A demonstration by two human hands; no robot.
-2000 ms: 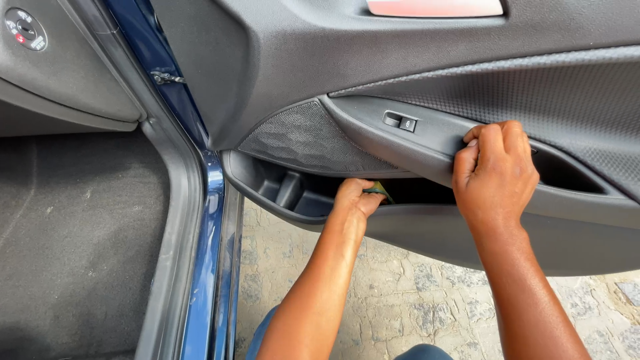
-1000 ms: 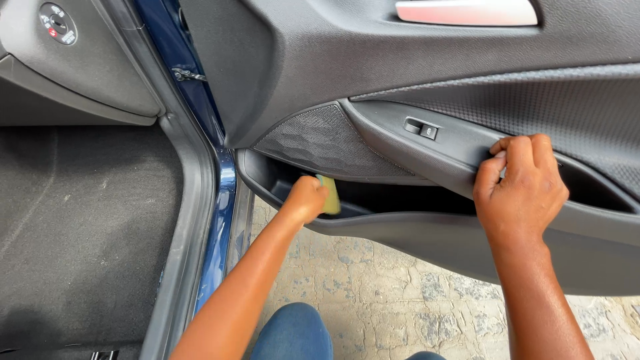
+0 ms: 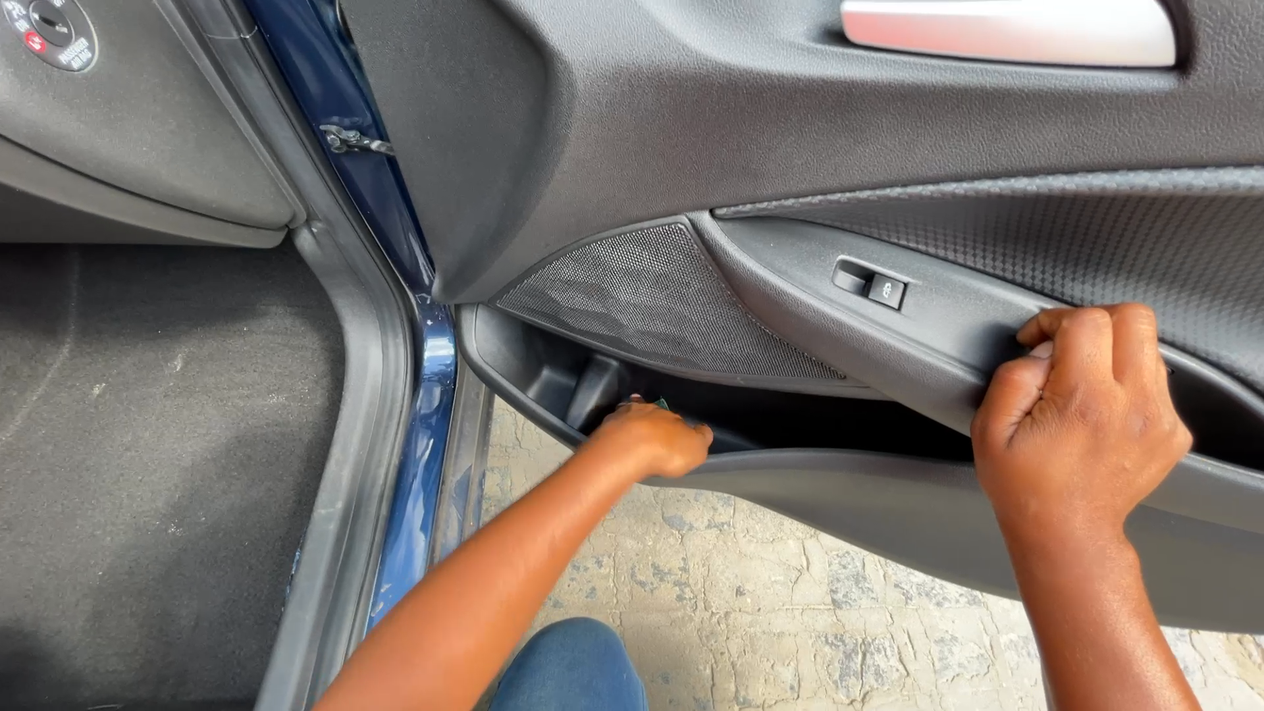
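My left hand point(image 3: 654, 439) reaches into the storage pocket point(image 3: 820, 420) low in a dark grey car door panel. Its fingertips are partly hidden inside, and a small green edge of a thin item, possibly a cloth or sponge, shows just beyond them. At the right, my right hand point(image 3: 1086, 405) is closed around the door's armrest grip point(image 3: 948, 346), below and right of the window switch point(image 3: 886, 290). A mesh speaker grille point(image 3: 671, 296) lies above the pocket.
A silver inner door handle point(image 3: 1007, 30) is at the top right. On the left are the blue door frame point(image 3: 405, 533), the black rubber door seal point(image 3: 346, 474) and the dark floor carpet point(image 3: 158, 444). Stone paving point(image 3: 711, 583) and my knee in blue jeans point(image 3: 568, 667) show below.
My left hand has gone down into the pocket with the green-yellow item, which showed above the pocket's edge one second ago. My right hand keeps its hold on the armrest grip.
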